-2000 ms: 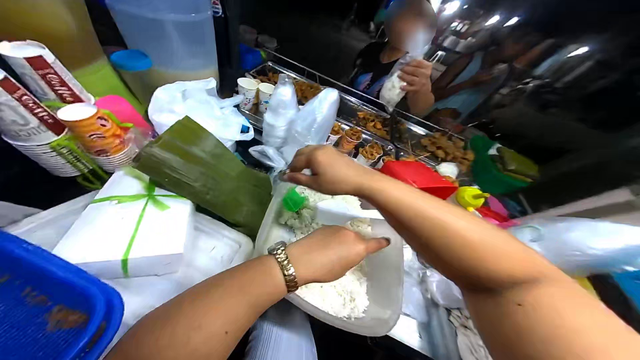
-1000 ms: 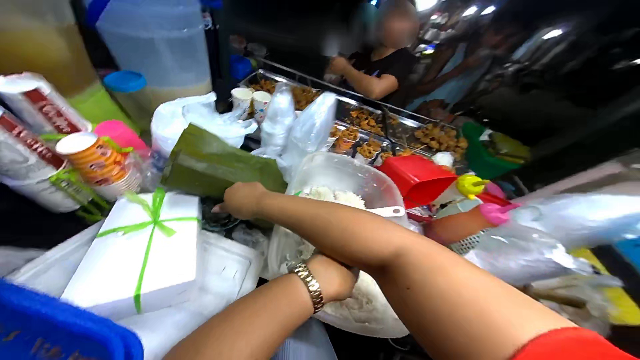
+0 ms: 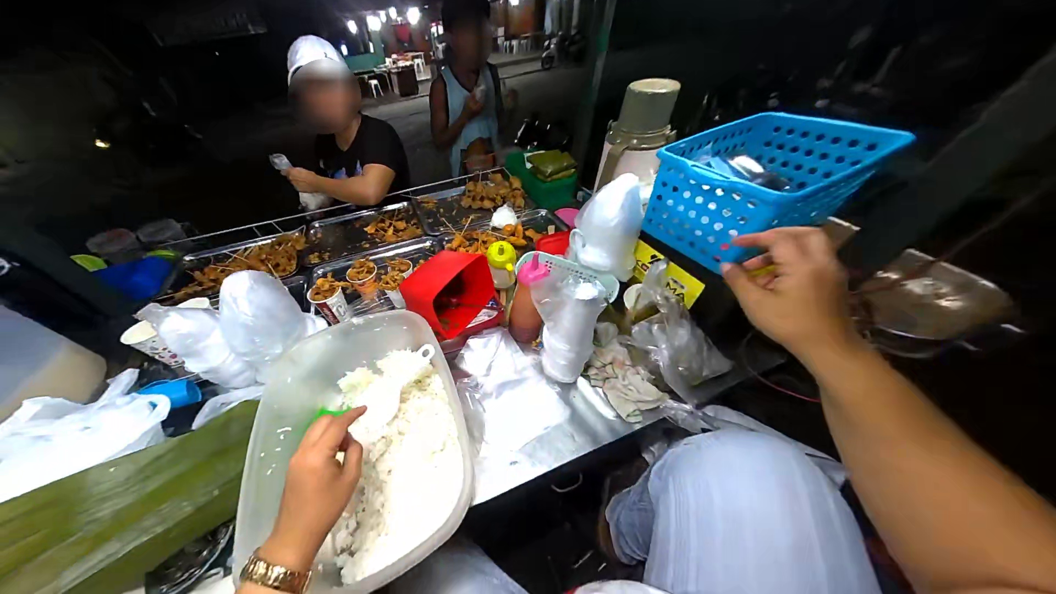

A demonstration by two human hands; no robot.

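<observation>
A clear plastic tub [image 3: 276, 462] of cooked white rice [image 3: 408, 462] stands at lower left centre, with a white plastic rice paddle [image 3: 388, 400] on the rice and a bit of green plastic beside it. My left hand [image 3: 318, 478], with a gold watch at the wrist, is over the tub at the paddle; whether its fingers grip anything is unclear. On the right, my right hand [image 3: 792, 289] is in front of a blue perforated plastic basket [image 3: 742, 210], thumb and index finger a little apart near its lower edge. Whether it touches the basket cannot be told.
Banana leaves [image 3: 124, 503] lie left of the tub. Behind it are metal trays of fried food [image 3: 371, 231], bagged cups [image 3: 260, 322], a red plastic scoop [image 3: 450, 293] and sauce bottles [image 3: 501, 264]. A cloth [image 3: 627, 375] lies at the counter's right. Two people [image 3: 363, 165] stand beyond.
The view has swung right, bringing the blue basket into sight. My right hand has moved from the banana leaf on the left to the basket. My left hand remains over the rice tub.
</observation>
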